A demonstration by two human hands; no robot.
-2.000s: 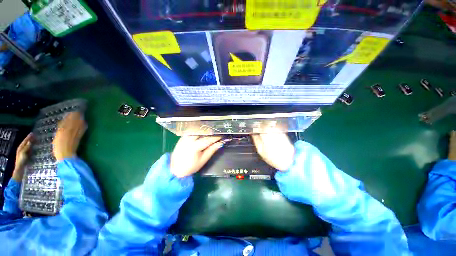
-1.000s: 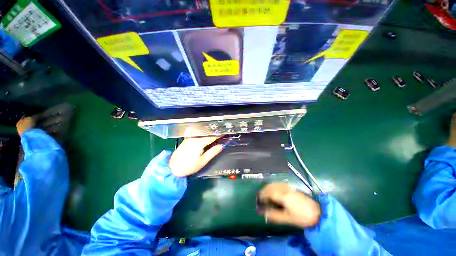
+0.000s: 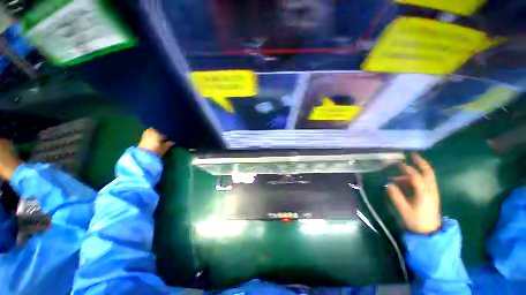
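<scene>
The black fixture plate (image 3: 291, 196) lies on the green mat in front of me, with pale lettering and a red light at its near edge. A clear guard (image 3: 300, 165) runs above it. My left hand (image 3: 154, 142) is left of the plate beside the display, with a small dark piece at its fingertips; blur hides whether it is gripped. My right hand (image 3: 416, 199) is right of the plate near the guard's right end, fingers spread, with no held object visible. A white patch (image 3: 243, 177) shows at the plate's upper left.
A large tilted display (image 3: 323, 109) stands over the back of the bench. A pale cable (image 3: 380, 222) curves down right of the plate beside a thin stick (image 3: 367, 221). A grey tray (image 3: 62, 143) and a neighbour's blue sleeve (image 3: 49, 187) are at left. Another blue sleeve (image 3: 510, 233) is at right.
My left hand has left the plate and moved out to the left. My right hand has moved from the near mat up and right, and its fingers have spread. The view has shifted.
</scene>
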